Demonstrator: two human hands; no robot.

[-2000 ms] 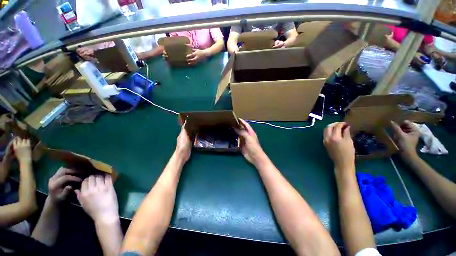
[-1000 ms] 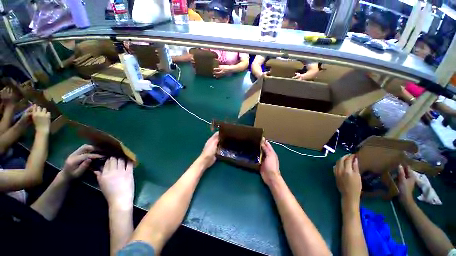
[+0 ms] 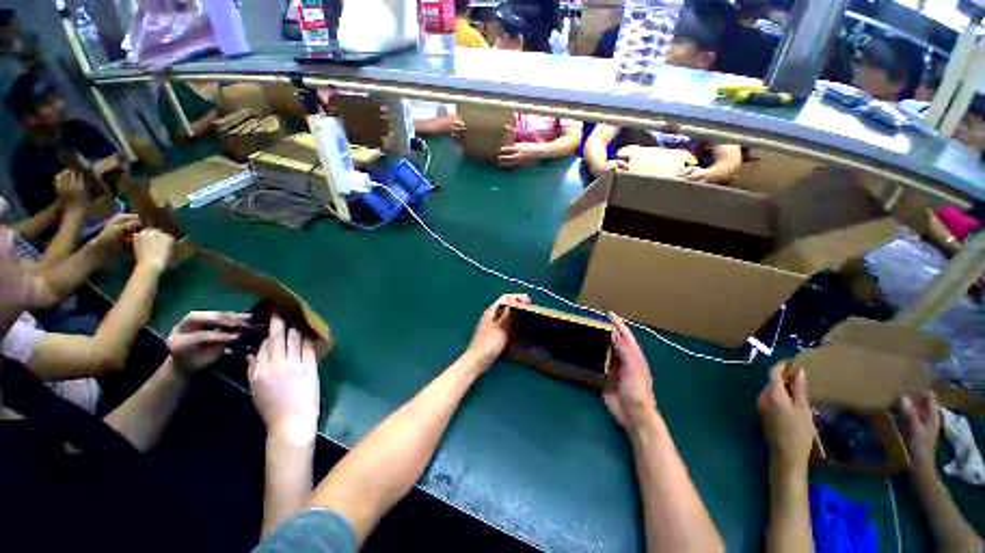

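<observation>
A small open brown cardboard box (image 3: 557, 367) is held just over the green mat at the centre. Dark contents show inside it; what they are is too dark to tell. My left hand (image 3: 499, 331) grips its left end, with fingers at the upper left corner. My right hand (image 3: 631, 373) grips its right end, with fingertips at the upper right corner. The lid no longer stands up clearly behind the opening; I cannot tell its exact angle.
A large open carton (image 3: 691, 286) stands beyond the small box. A white cable (image 3: 464, 254) crosses the green mat (image 3: 400, 335). Neighbours' hands hold small boxes at left and right. A blue cloth (image 3: 840, 523) lies at lower right. A metal-framed shelf (image 3: 518, 81) spans the top.
The view has swung left and up, so things sit further right. The small box's lid stood upright behind the opening before; now it shows much less. Both hands still hold the box.
</observation>
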